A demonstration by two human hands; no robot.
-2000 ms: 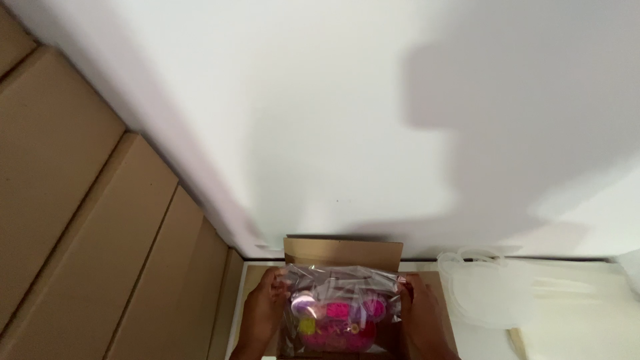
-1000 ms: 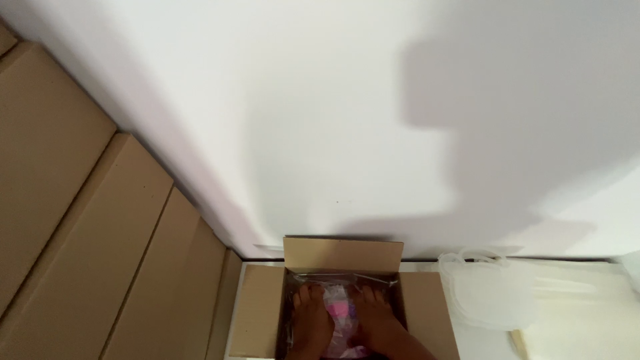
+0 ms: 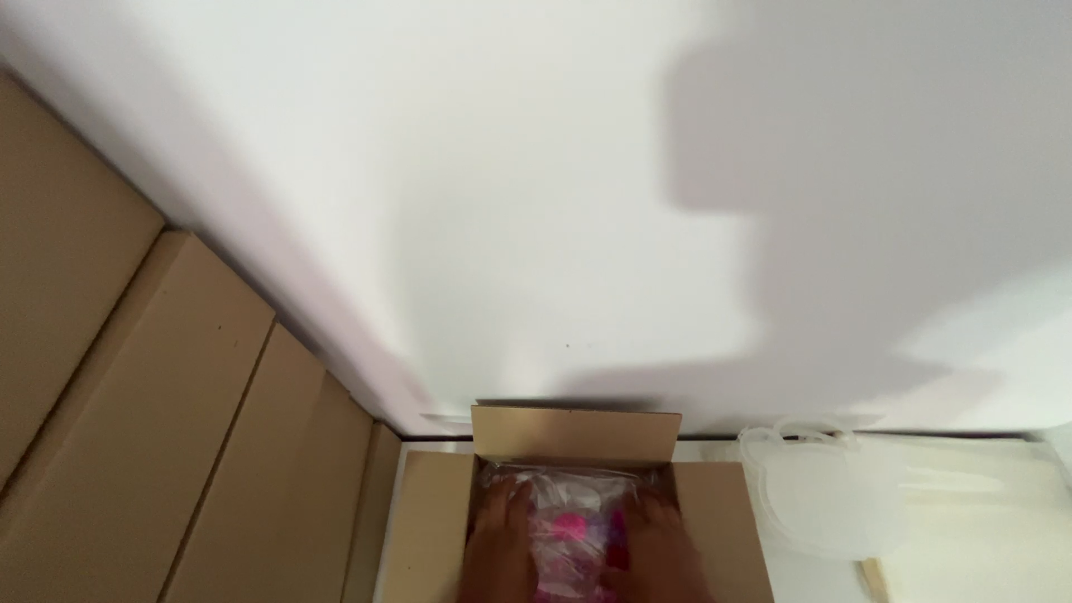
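A cardboard box [image 3: 578,435] with its flaps folded out stands at the bottom of the view. Inside it lies a clear plastic bag [image 3: 578,528] of pink, purple and red items, whose kind I cannot make out. On the bag's left side rests my left hand [image 3: 502,536], fingers pointing to the back of the box. My right hand [image 3: 657,544] lies on the right side of the bag, slightly blurred. Both hands are inside the box and touch the plastic; whether the fingers pinch it does not show.
Stacked closed cardboard boxes [image 3: 134,402] line the left side. A white wall [image 3: 536,209] rises behind the open box. To the right lie a translucent white plastic piece with loops [image 3: 829,494] and a stack of cream-coloured sheets or bags [image 3: 988,519].
The bag, held above the box between both hands two seconds ago, is now down inside it. Since one second ago, my hands have moved apart to the bag's sides.
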